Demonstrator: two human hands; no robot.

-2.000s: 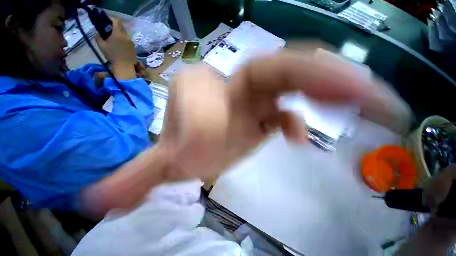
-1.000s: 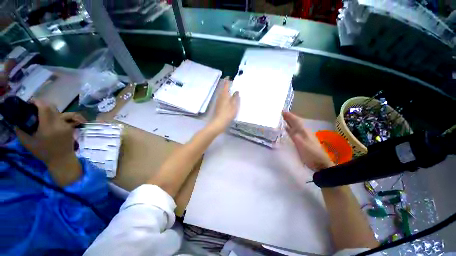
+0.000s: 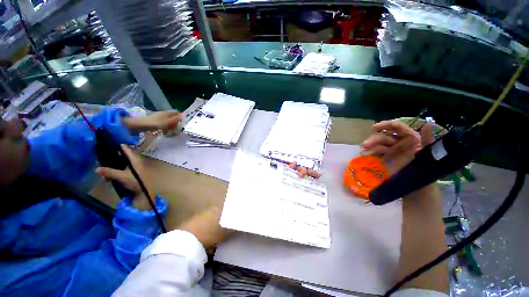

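Observation:
A white plastic housing (image 3: 277, 203) is tilted above the pale mat (image 3: 359, 255), its ribbed inside facing up. My left hand (image 3: 304, 170) holds it from beneath; the fingertips show at its far edge and the palm is hidden under it. My right hand (image 3: 395, 139) is raised between the orange bowl (image 3: 365, 176) and the parts basket, with its fingers apart and nothing visible in it. The black electric screwdriver (image 3: 423, 168) hangs in front of my right wrist, its bit close to the orange bowl.
Two housing stacks stand behind, one at the centre (image 3: 299, 132) and one further left (image 3: 221, 119). The basket (image 3: 432, 123) is partly hidden behind my right hand. Green boards (image 3: 468, 258) lie on clear plastic at right. A coworker's blue sleeve (image 3: 136, 232) is close at left.
Both hands have left the sides of the centre stack. My left hand now holds a housing nearer to me; my right hand has risen toward the basket. The coworker's arms have moved.

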